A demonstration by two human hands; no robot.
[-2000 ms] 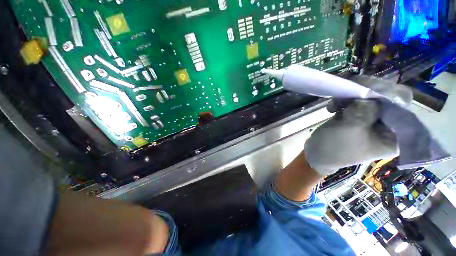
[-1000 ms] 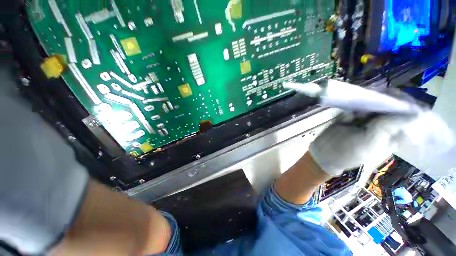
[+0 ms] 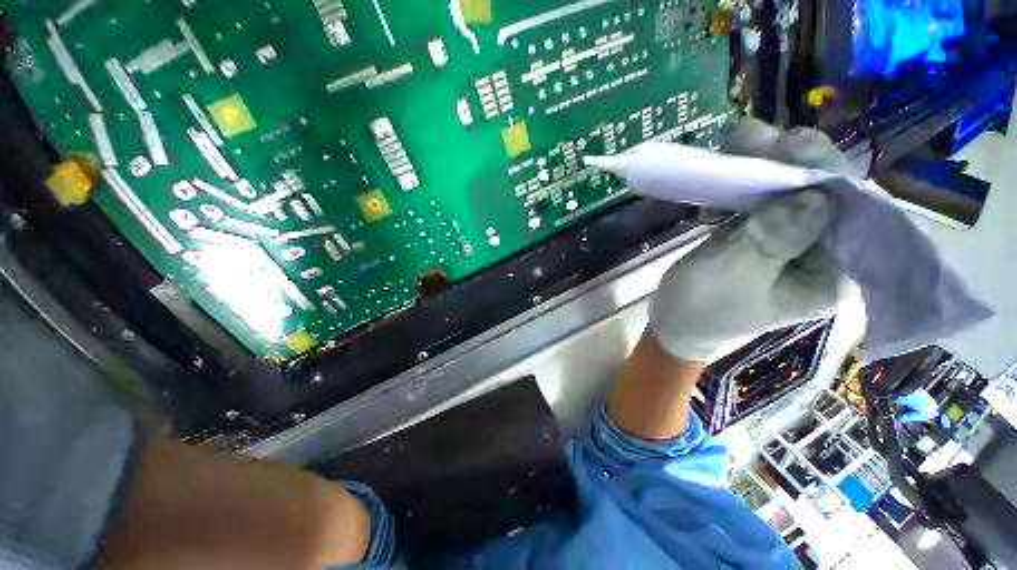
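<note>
The green circuit board (image 3: 435, 139) lies solder side up in its black carrier (image 3: 480, 292), with silver pads and yellow squares. My right hand (image 3: 753, 262), in a pale glove, is closed around a white pointed applicator (image 3: 714, 176). Its narrow tip points left, over the rows of small pads near the board's front right; whether it touches cannot be told. A pale loose sheet (image 3: 909, 267) hangs from its back end. My left hand (image 3: 56, 429), in a grey glove, is large at the left edge and cut off; its fingers are hidden.
A metal rail (image 3: 446, 362) runs along the carrier's front. A black pad (image 3: 457, 457) lies on the ledge before me. A dark tray (image 3: 769, 373) with frames and white racks stand lower right. A blue-lit opening (image 3: 909, 39) is at the upper right.
The board has shifted left in view. The applicator swung right and blurred one second ago, and is now back left over the pads. My left hand shows less than one second ago.
</note>
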